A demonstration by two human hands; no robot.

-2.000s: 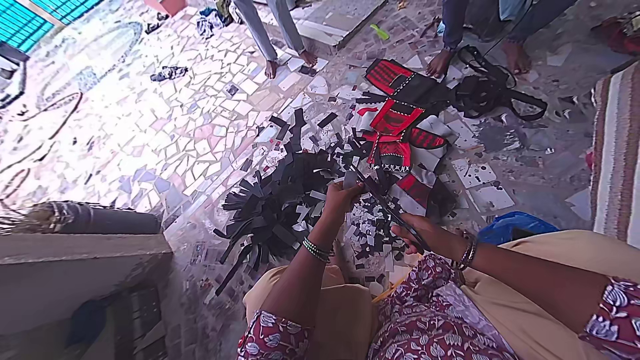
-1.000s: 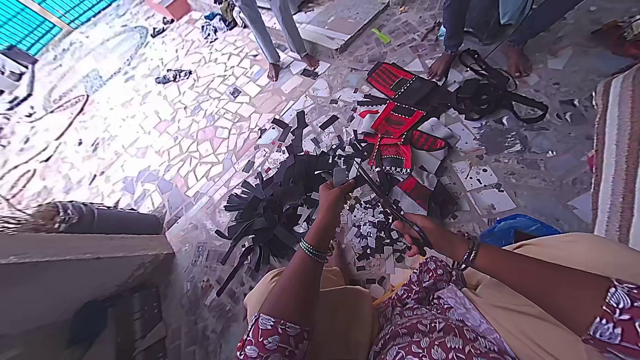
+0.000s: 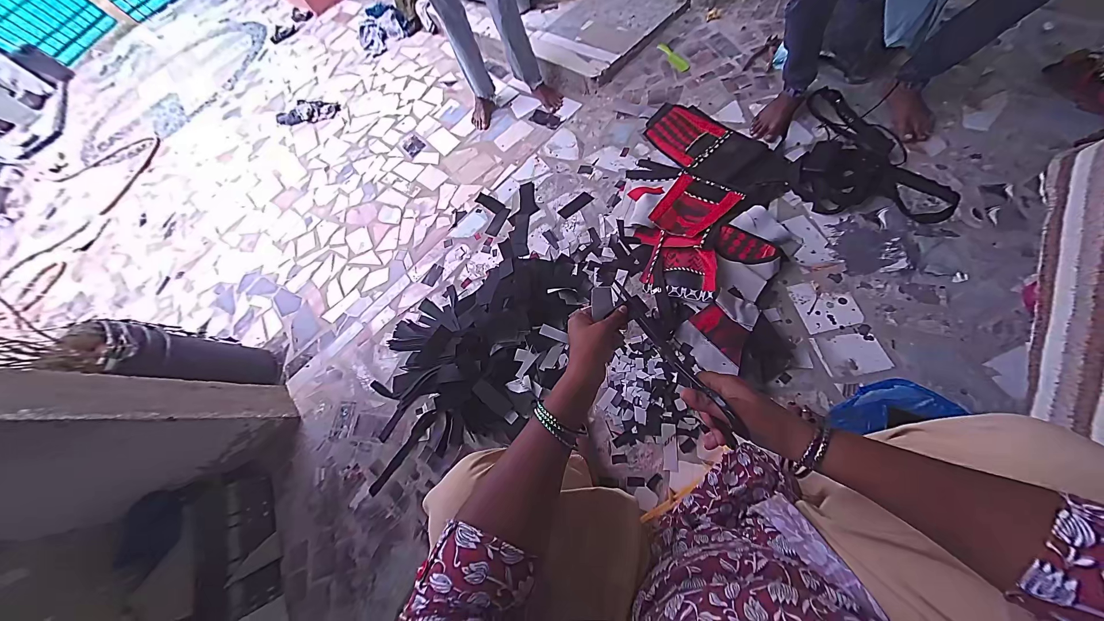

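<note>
Between the thumb and fingers of my left hand [image 3: 595, 345] is a grey-and-black strip [image 3: 604, 301]. My right hand [image 3: 742, 410] grips the handles of large dark scissors [image 3: 668, 349], whose blades reach up to the strip at my left fingertips. Left of my left hand lies a heap of black strips [image 3: 466, 345]. Below the blades is a pile of small black and white cut pieces [image 3: 642, 388]. Red, black and white patterned fabric pieces [image 3: 690, 207] lie just beyond the scissors.
A black strapped item [image 3: 841, 172] lies near a person's bare feet [image 3: 774, 116] at upper right. Another person's feet [image 3: 483, 112] stand farther left. A blue plastic bag [image 3: 897, 401] is beside my knee, a striped mat [image 3: 1069, 293] at right, a ledge [image 3: 147, 398] at left.
My left hand has shifted slightly at the scissor blades. My right hand stays on the scissor handles.
</note>
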